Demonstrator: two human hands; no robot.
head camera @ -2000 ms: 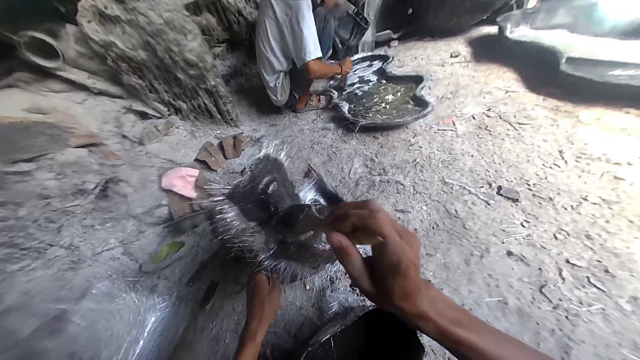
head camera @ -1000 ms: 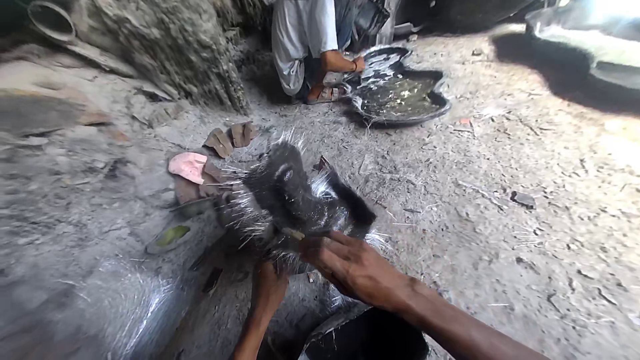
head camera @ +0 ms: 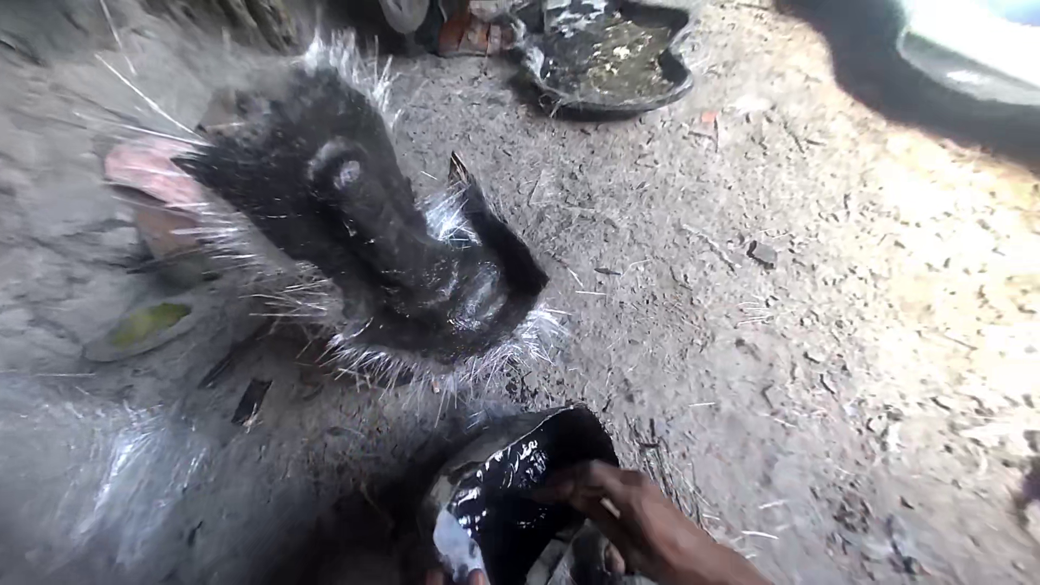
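Note:
A dark, wet-looking moulded piece (head camera: 357,219) with pale fibres bristling from its edges stands at the upper left, touched by neither hand. Below it, at the bottom centre, a container (head camera: 593,431) holds shiny black material. My right hand (head camera: 634,512) reaches into that container; its fingertips are dark and blurred, and whether they grip anything cannot be told. Of my left hand (head camera: 457,578), only fingertips show at the bottom edge, by the container's left rim and a whitish patch (head camera: 457,546).
A black scalloped tray (head camera: 617,101) with wet residue lies at the top, beside a person's foot (head camera: 471,34). Left of the bristly piece are a pink lump (head camera: 154,171) and a shallow dish (head camera: 106,353) with something green. A glossy sheet-like surface (head camera: 122,471) is at lower left.
My right hand has left the dark bristly piece and moved down into the container. My left hand has also come away from the piece, to the bottom edge. The view has tilted down.

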